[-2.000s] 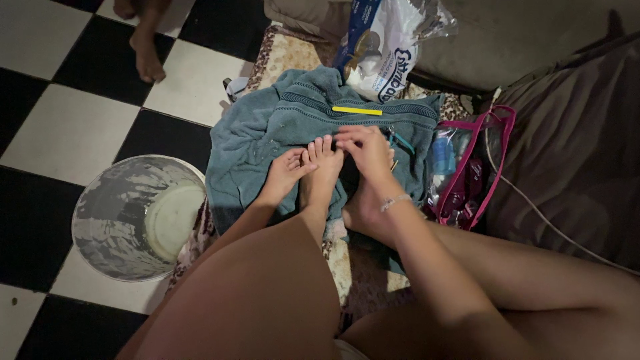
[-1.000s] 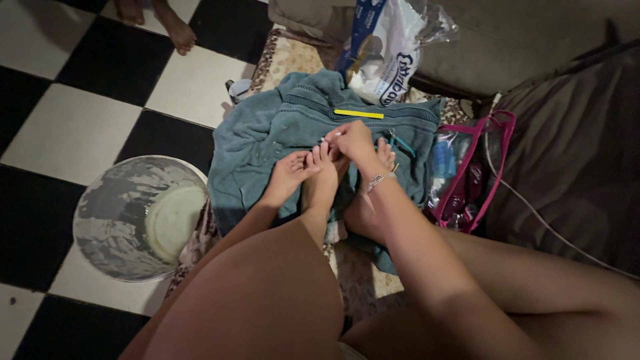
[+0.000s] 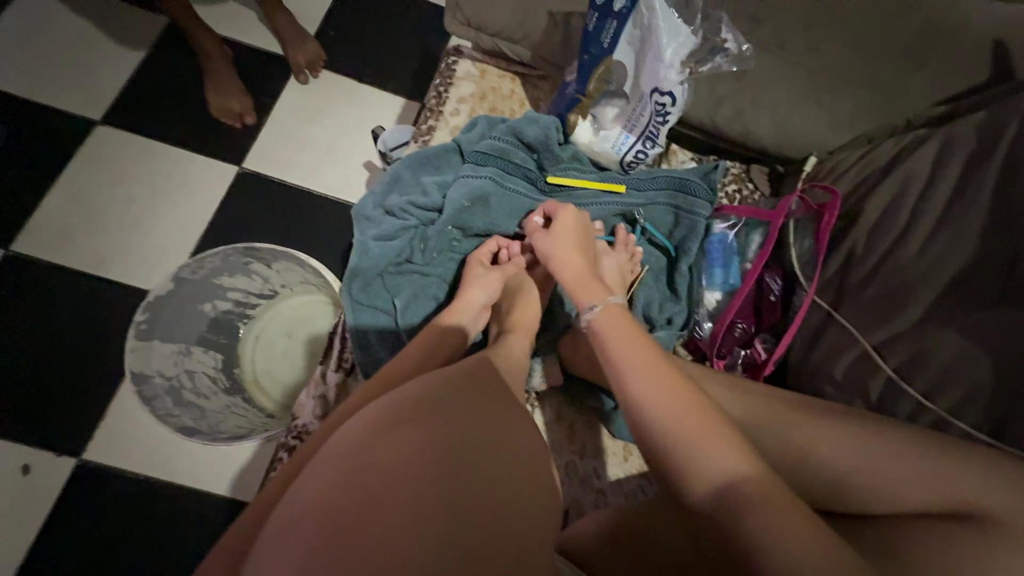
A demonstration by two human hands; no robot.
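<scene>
My left hand point(image 3: 486, 276) grips the toes of my left foot point(image 3: 516, 308). Bent over those same toes is my right hand point(image 3: 562, 240), its thumb and fingertips pinched together; whether something small is between them cannot be made out. My right foot point(image 3: 618, 262) rests beside it, partly behind my right wrist. Both feet are on a crumpled teal towel point(image 3: 416, 232). A yellow nail file point(image 3: 586, 185) lies on the towel beyond my hands. Near the right toes is a turquoise-handled tool point(image 3: 658, 238), and a thin wooden stick point(image 3: 638, 282) lies against that foot.
A grey bucket point(image 3: 192, 344) stands on the checkered floor at left. A bag of cotton balls point(image 3: 632, 96) lies beyond the towel. At right are a clear pouch with pink trim point(image 3: 828, 216), holding bottles, and a white cable point(image 3: 872, 352). Another person's bare feet point(image 3: 232, 92) are at upper left.
The other person's feet have come further into view at the upper left. My right hand has closed in over the left toes, where its fingers were more spread two seconds ago.
</scene>
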